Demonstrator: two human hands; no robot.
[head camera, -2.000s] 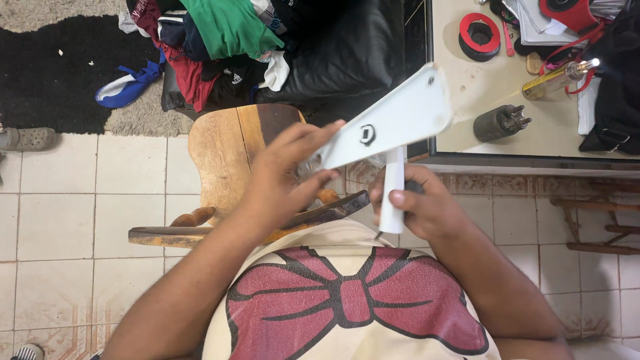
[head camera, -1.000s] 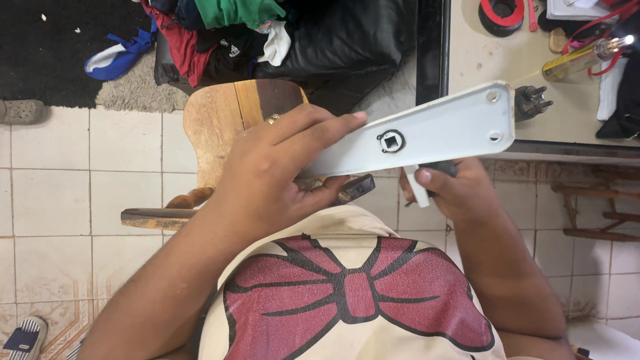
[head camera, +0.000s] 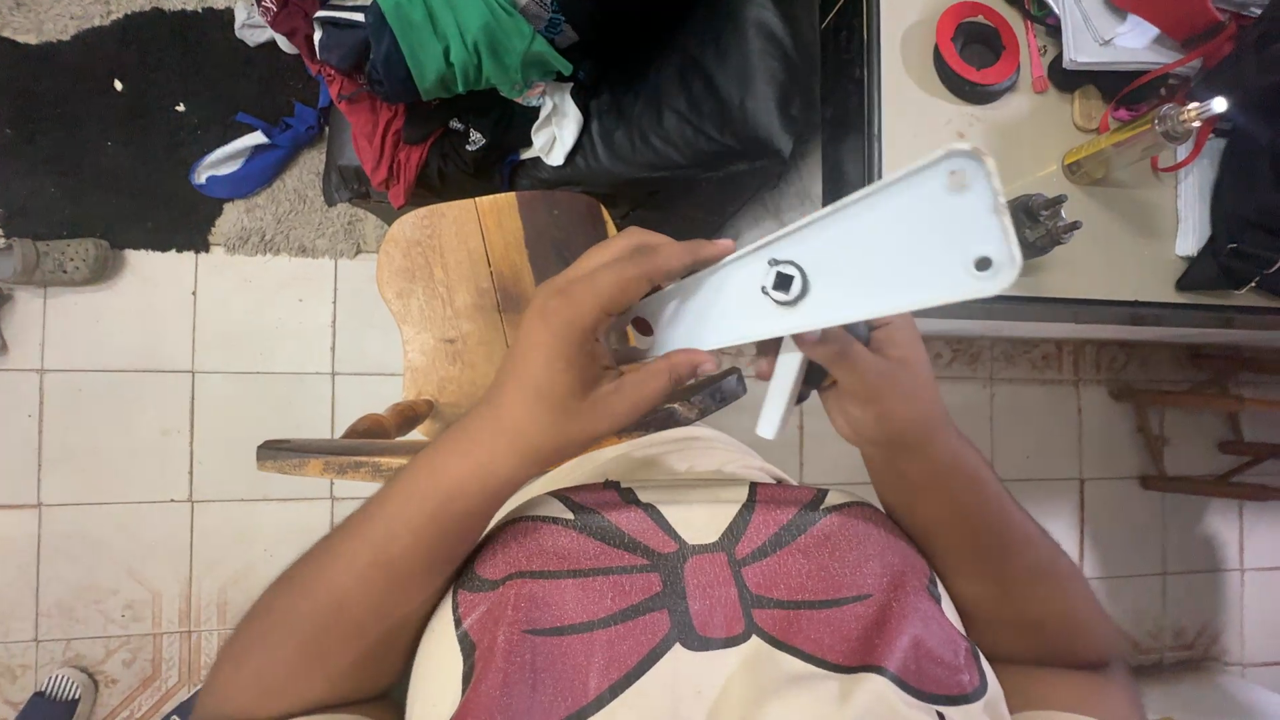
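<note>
A long white door-handle plate (head camera: 870, 245) with a square spindle hole in a round clip slants across the view. My left hand (head camera: 600, 350) grips its narrower end between thumb and fingers. At the plate's lower edge, my right hand (head camera: 870, 385) is closed around a dark part, mostly hidden by the fingers. A white lever handle (head camera: 782, 388) sticks down beside those fingers, below the plate. Past the plate's wide end, a dark metal part with prongs (head camera: 1045, 225) stands on the table.
A table (head camera: 920, 130) at right bears a red-and-black tape roll (head camera: 977, 50), a yellow transparent-handled screwdriver (head camera: 1130, 145) and papers. A wooden chair (head camera: 445, 290) stands in front. Clothes (head camera: 470, 50) lie on a black seat (head camera: 690, 130). A wooden stool (head camera: 1200, 400) is at far right.
The plate has tilted, its wide end rising since a second ago. My right hand holds a dark part that does not show in the oldest frame.
</note>
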